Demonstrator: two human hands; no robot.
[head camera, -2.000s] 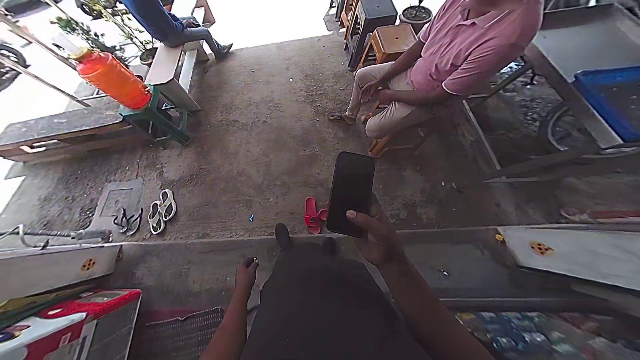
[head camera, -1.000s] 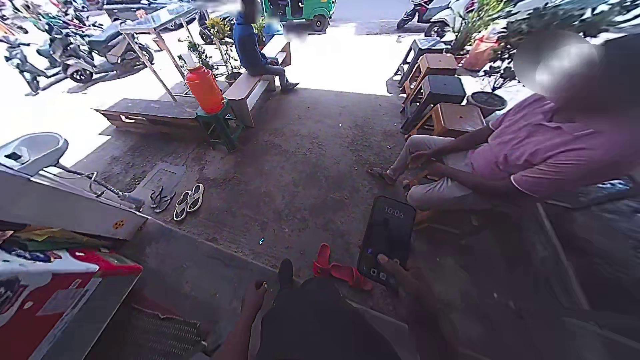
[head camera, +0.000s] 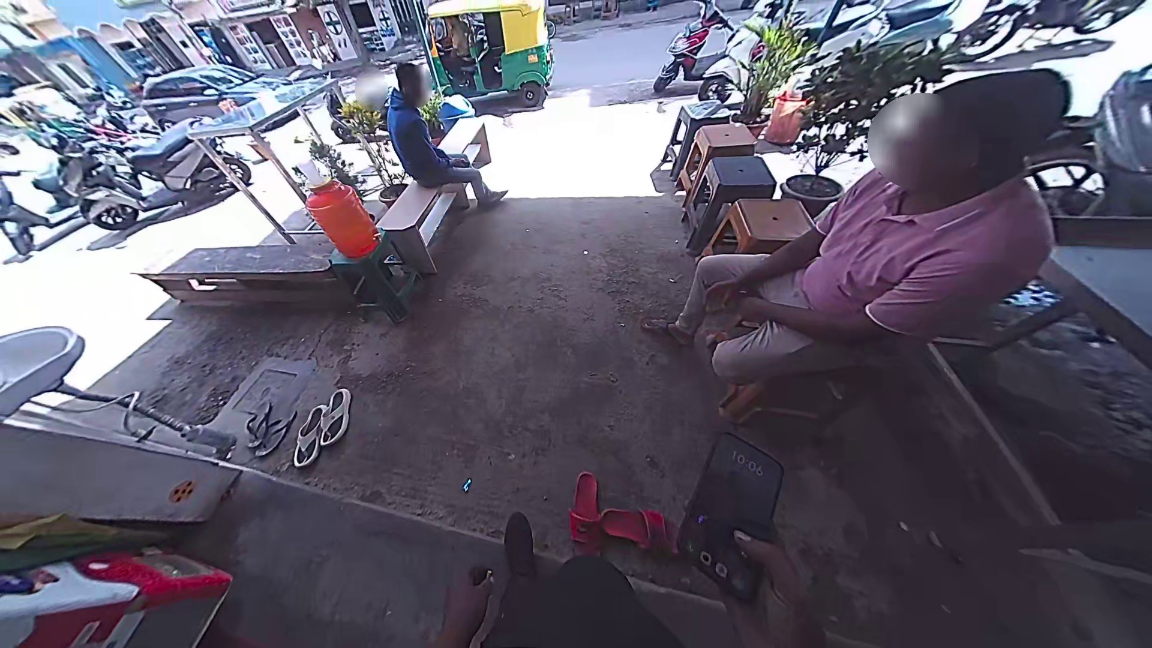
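Observation:
A black smartphone (head camera: 733, 513) with its screen lit is in my right hand (head camera: 772, 585), the thumb lying on the lower right of the screen. Low in the view, my left hand (head camera: 470, 598) hangs beside my dark-clothed leg; its fingers are curled, and whether something small is between them I cannot tell. Just left of the phone, a pair of red slide sandals (head camera: 634, 529) lies on the concrete floor beyond the step edge. My dark shoe tip (head camera: 518, 540) shows between my left hand and the sandals.
A person in a pink shirt (head camera: 936, 256) sits on a stool at the right, near several plastic stools (head camera: 760, 225). Another person (head camera: 418, 135) sits on a bench beside an orange water jug (head camera: 342, 219) on a green stool. White sandals (head camera: 321, 427) lie at the left.
The view has tilted up toward the street. The phone's screen was dark two seconds ago and is now lit. The person in pink has a hand still resting at the lap.

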